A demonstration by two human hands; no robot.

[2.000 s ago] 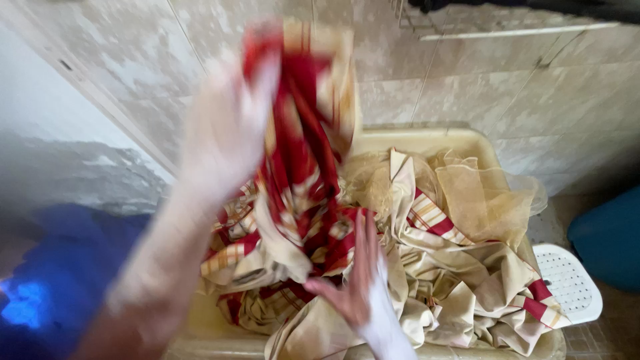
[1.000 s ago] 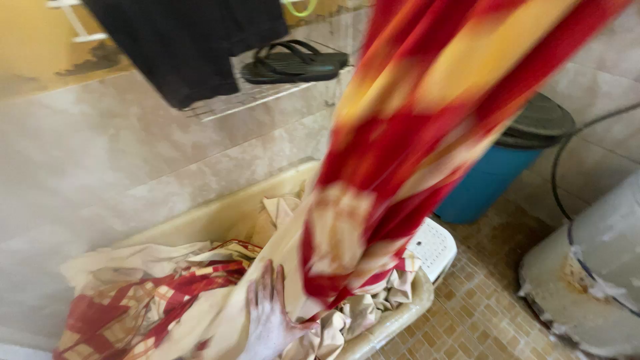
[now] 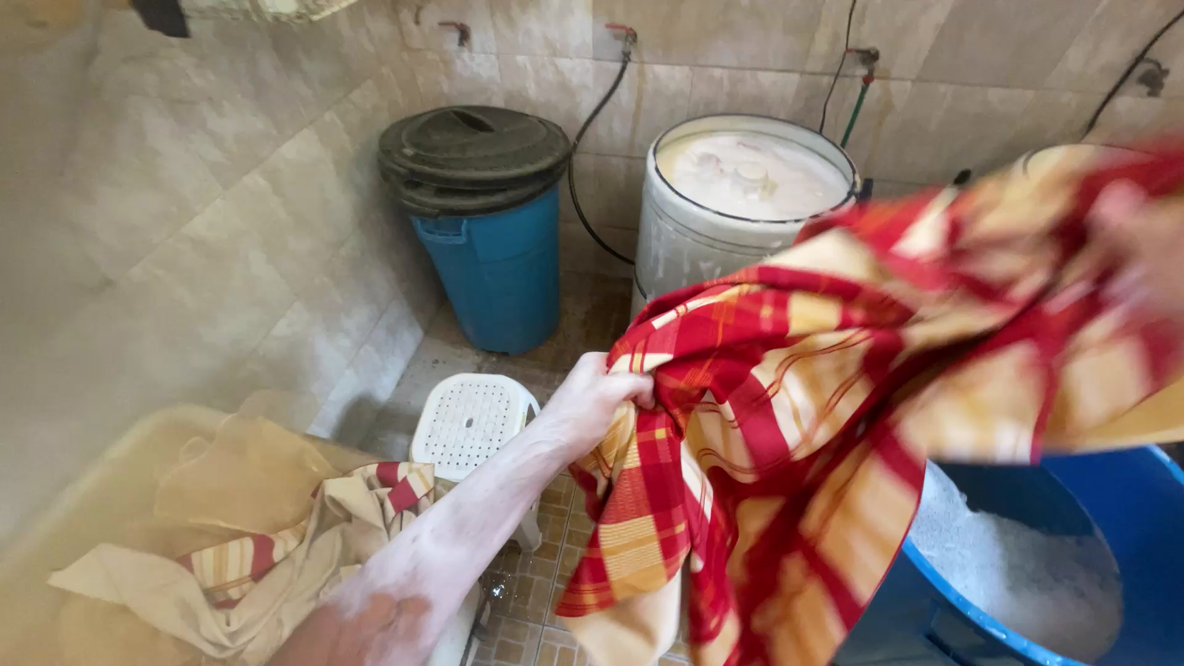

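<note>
A red, cream and yellow plaid cloth (image 3: 786,388) stretches between my two hands in the head view. My left hand (image 3: 606,398) grips its near edge at the centre, fingers closed on the fabric. At the upper right, my right hand (image 3: 1142,240) is blurred at the other end of the cloth, seemingly holding a bunched part. The cloth hangs in folds beside and partly over a blue tub (image 3: 980,610) of foamy water (image 3: 1017,555). Lower left, a cream basin (image 3: 120,462) holds beige fabric with plaid trim (image 3: 342,527) and sheer fabric (image 3: 240,472).
A white plastic stool (image 3: 470,421) stands beside the basin on the tiled floor. Behind it is a blue bin (image 3: 499,277) with a black lid (image 3: 472,153). To its right stands a white cylindrical drum-like machine (image 3: 694,231). Wall taps (image 3: 622,35) and a black hose (image 3: 583,148) are along the tiled wall.
The plaid cloth has moved from over the basin out to the right, beside the blue tub. My left hand now grips its edge. The view has swung right.
</note>
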